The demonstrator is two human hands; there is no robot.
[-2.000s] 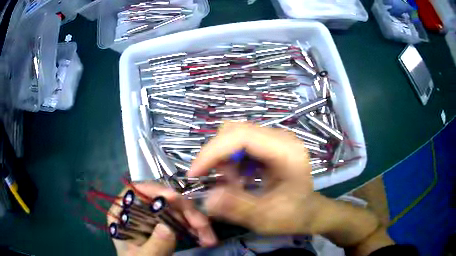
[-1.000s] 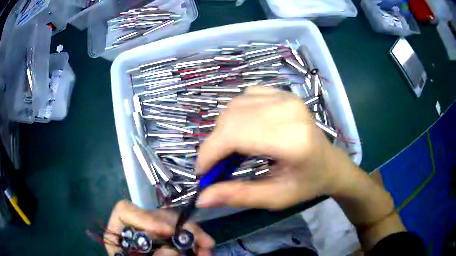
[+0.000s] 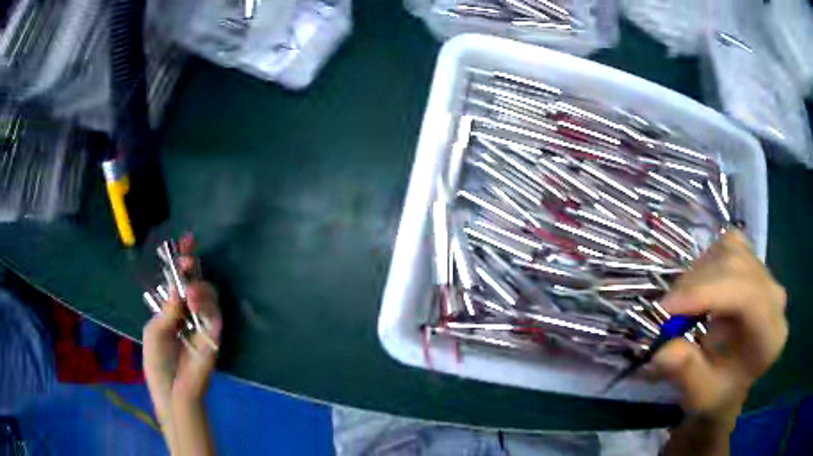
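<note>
The white parts bin (image 3: 417, 214) holds many slim silver cylinders (image 3: 526, 191) with red lead wires. My left hand (image 3: 185, 334) is left of the bin, over the mat's front edge, and holds several silver cylinders (image 3: 174, 272) that stick up between the fingers. My right hand (image 3: 726, 329) is over the bin's front right corner and holds a blue-handled tool (image 3: 675, 326), likely tweezers, its dark pointed tip toward the lower left. The palm side of my right hand is hidden.
A black ribbed hose (image 3: 130, 80) with a yellow-tipped handle (image 3: 118, 205) is at the left. Clear boxes or bags with cylinders (image 3: 40, 169) lie behind it. A clear box (image 3: 535, 22) stands behind the bin, and cloudy plastic bags (image 3: 767, 89) at the back right. A green mat (image 3: 294, 223) covers the bench.
The view has turned left, so the bin shows farther right. My left hand has moved away from the bin with the cylinders. My right hand and the tool are now apart from them.
</note>
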